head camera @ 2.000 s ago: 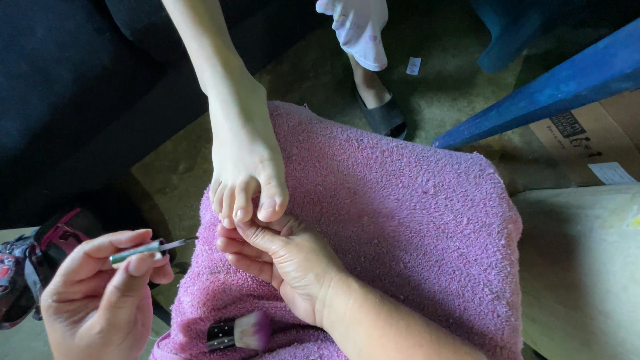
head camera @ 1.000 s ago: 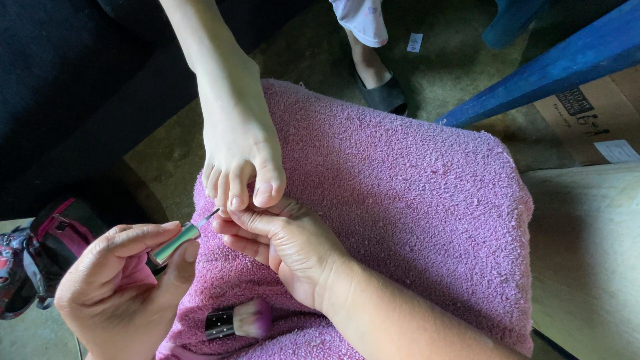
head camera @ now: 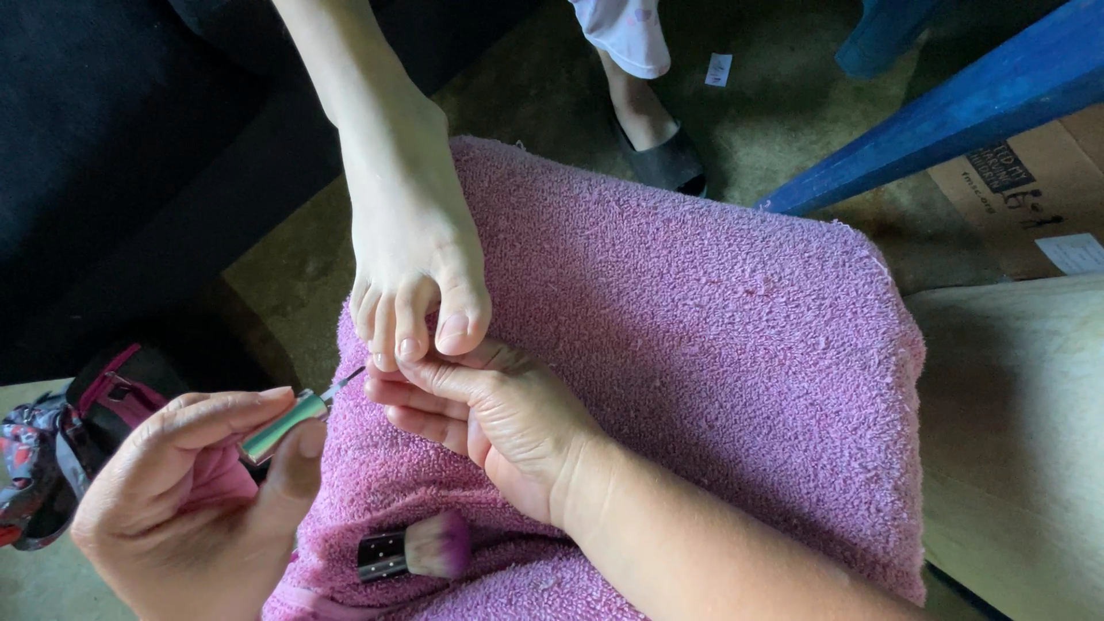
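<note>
My left hand (head camera: 203,492) pinches the shiny green cap of a nail polish brush (head camera: 280,429) between thumb and fingers. The brush tip points up and right, a little left of the toes and apart from them. Another person's bare foot (head camera: 414,233) comes down from the top, its toes over a pink-purple terry towel (head camera: 681,345). My right hand (head camera: 492,414) holds the toes from below, the thumb by the second toe and the other fingers extended under the smaller toes. A short brush with a black dotted handle and purple-tipped bristles (head camera: 414,548) lies on the towel below my right hand.
A patterned bag (head camera: 60,466) lies at the left. Dark upholstery (head camera: 129,172) fills the upper left. A foot in a black slide sandal (head camera: 660,159) rests on the floor behind the towel. At the right are a blue leg-like bar (head camera: 931,112) and a cardboard box (head camera: 1026,198).
My left hand first brought the polish brush right, to the toes; since a second ago the brush tip has drawn back slightly to the left. My right hand has stayed at the toes.
</note>
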